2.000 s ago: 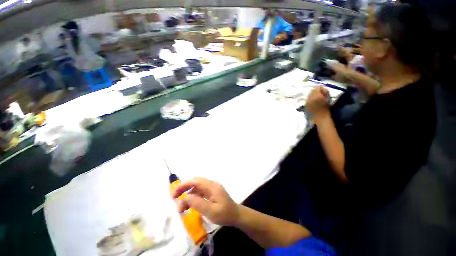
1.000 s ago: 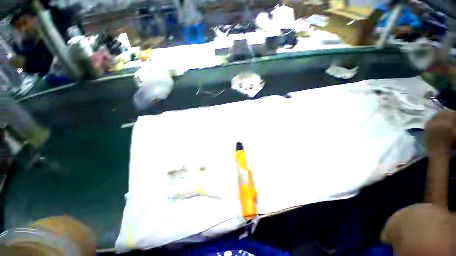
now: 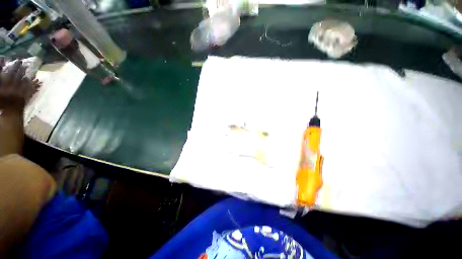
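The orange electric screwdriver (image 3: 310,167) lies on the white bench cloth (image 3: 253,91), its black nose and thin bit pointing away from me and its tail at the front edge. My left hand (image 3: 16,83) is at the far left edge, partly cut off, fingers spread over a white sheet (image 3: 48,96). I cannot see anything held in it. My right hand is out of the picture. Faint yellowish and dark marks show on the cloth left of the screwdriver.
The dark green belt (image 3: 162,30) runs behind the cloth. A clear plastic bag (image 3: 215,31) and a whitish round item (image 3: 333,38) lie on it. A thin wire lies between them. A pale post (image 3: 86,30) rises at upper left. Green bench (image 3: 126,121) shows left of the cloth.
The view has swung left and down. My left arm now reaches out to the far left. My right arm has left the picture. The screwdriver still lies on the cloth.
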